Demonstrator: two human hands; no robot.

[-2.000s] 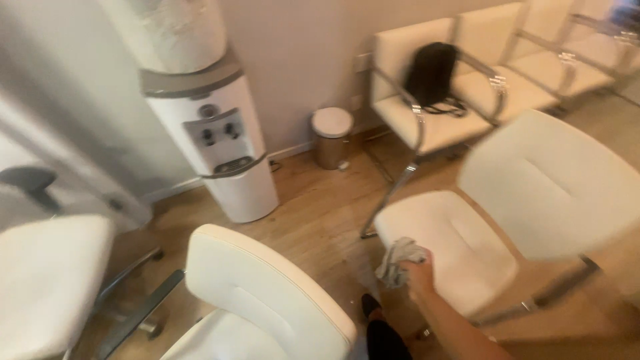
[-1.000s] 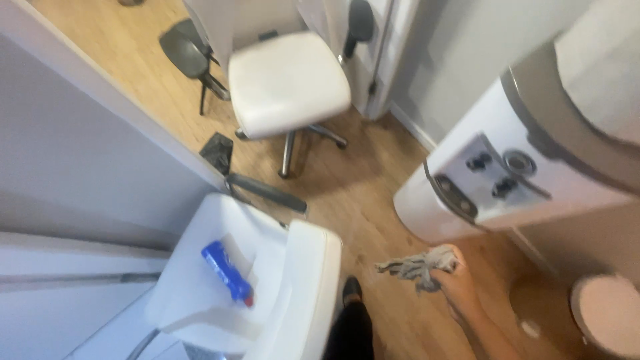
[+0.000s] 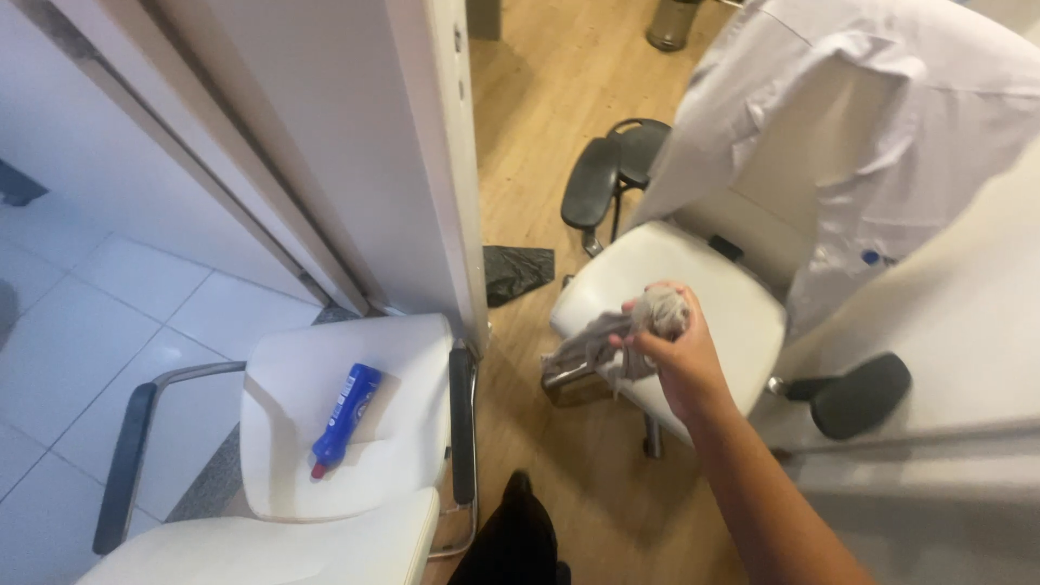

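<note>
My right hand (image 3: 678,349) is closed around a crumpled grey cloth (image 3: 591,345), one end of which hangs loose to the left. Hand and cloth are in front of the white seat (image 3: 715,301) of an office chair; whether they touch it I cannot tell. A blue plastic bottle with a red cap (image 3: 348,414) lies on its side on the seat of a white armchair (image 3: 284,455) at the left. My left hand is out of the frame.
A white coat (image 3: 877,146) drapes over the office chair's back, and black armrests (image 3: 861,396) stick out beside its seat. A door frame (image 3: 439,162) rises between the chairs. A black plastic bag (image 3: 517,272) lies on the wood floor by it. Pale tiles (image 3: 106,325) cover the floor at left.
The view has swung left, away from the water dispenser and onto the two chairs. My right hand, still holding the cloth, is now in front of the office chair's seat.
</note>
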